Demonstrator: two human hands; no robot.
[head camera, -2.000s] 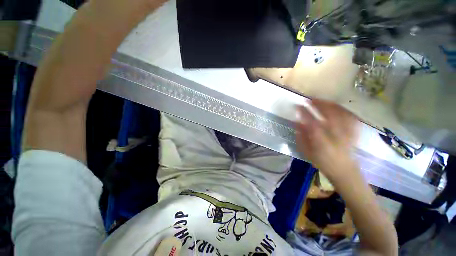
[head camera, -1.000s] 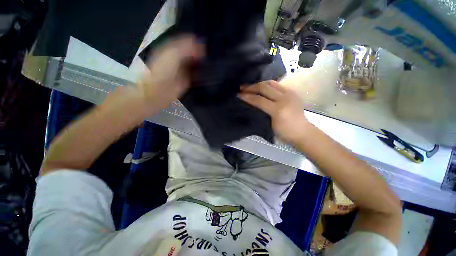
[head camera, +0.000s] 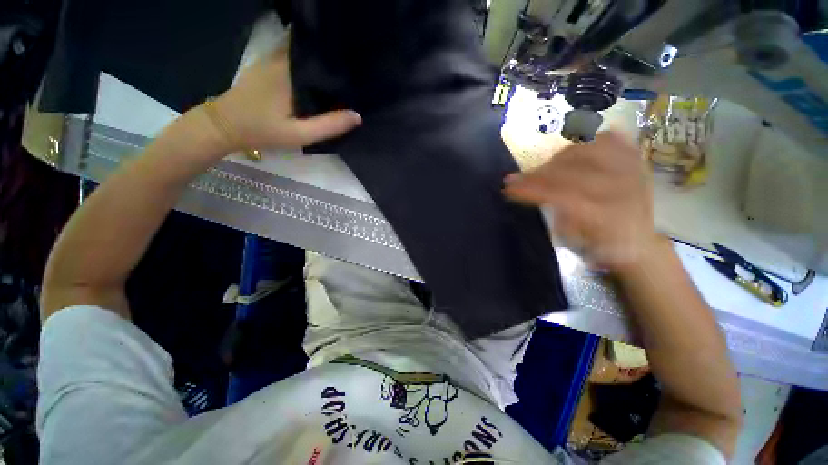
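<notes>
A black fabric panel (head camera: 436, 173) lies over the white table and hangs over its front edge toward my lap. Its upper part lies left of the sewing machine's needle area. My left hand (head camera: 272, 113) is at the panel's left edge, thumb on top of the fabric and fingers partly hidden. My right hand (head camera: 590, 195) is at the panel's right edge, slightly blurred, with its fingertips touching or very near the edge. The sewing machine head (head camera: 690, 54) is at the upper right.
Another black fabric piece (head camera: 163, 50) lies at the upper left. Thread snips (head camera: 749, 274) lie on the table at the right. A shiny clear bag (head camera: 676, 141) with yellowish items is on the machine bed. A ruler strip (head camera: 300, 209) runs along the front edge.
The black panel, bunched and blurred between my hands a second ago, is now spread flatter and hangs lower over the edge. My right hand has moved right, my left hand slightly left.
</notes>
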